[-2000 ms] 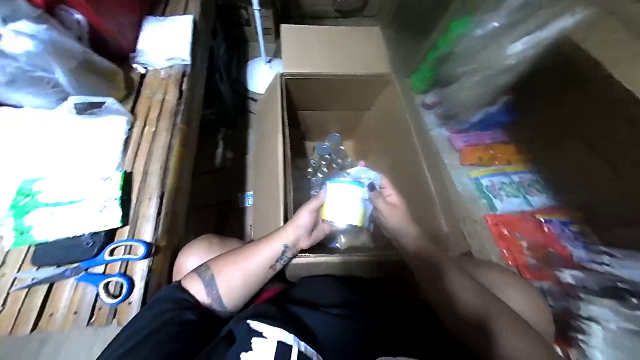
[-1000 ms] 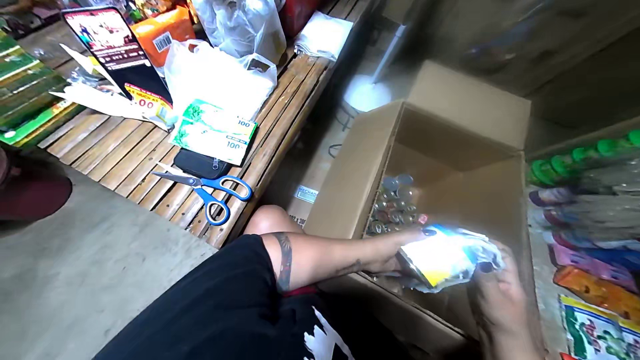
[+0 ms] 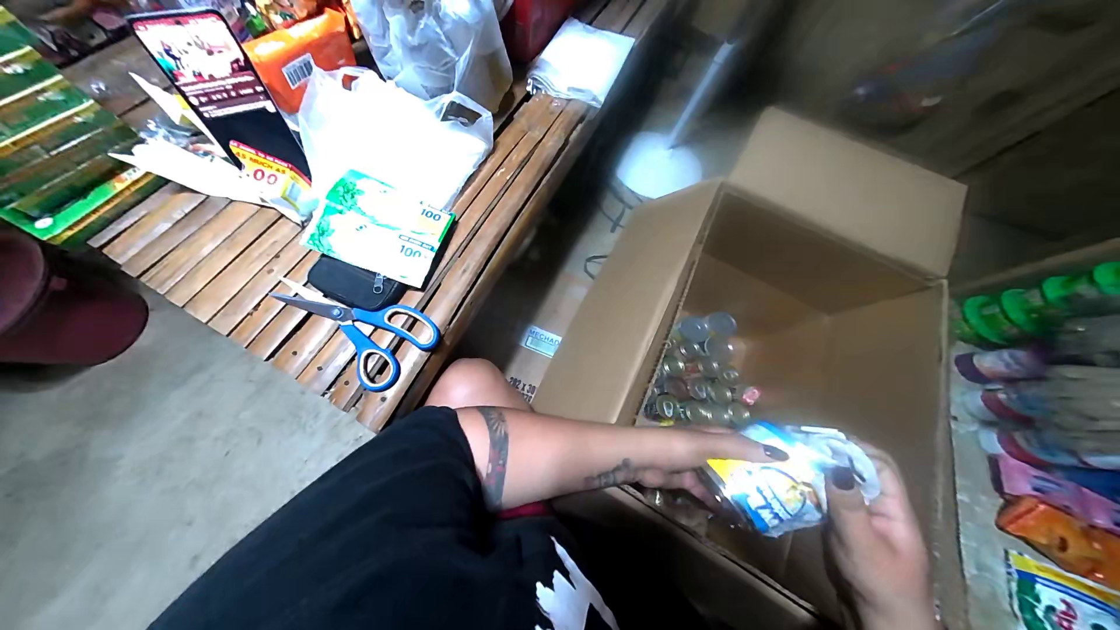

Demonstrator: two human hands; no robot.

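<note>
My left hand (image 3: 700, 459) and my right hand (image 3: 875, 525) hold a glossy jar (image 3: 774, 486) with a blue, white and yellow label between them, above an open cardboard box (image 3: 884, 367). The left fingers lie along the jar's left side and top. My right thumb presses on clear plastic wrap at its right end. Inside the box, along its left wall, stand several small glass bottles or jars (image 3: 700, 367) in rows. Whether the jar is sealed or what it contains cannot be told.
Blue-handled scissors (image 3: 363, 328), a black zip pouch (image 3: 354, 282), green-white packets (image 3: 378, 223), plastic bags (image 3: 394, 131) and a propped phone (image 3: 219, 87) lie on a bamboo bench (image 3: 262, 306) at left. Colourful packets (image 3: 1063, 534) line the right side. A maroon container (image 3: 66, 297) stands far left.
The view has swung left, bringing the phone and more of the bench into sight. Both hands still hold the jar over the box, and the jar now lies more tilted.
</note>
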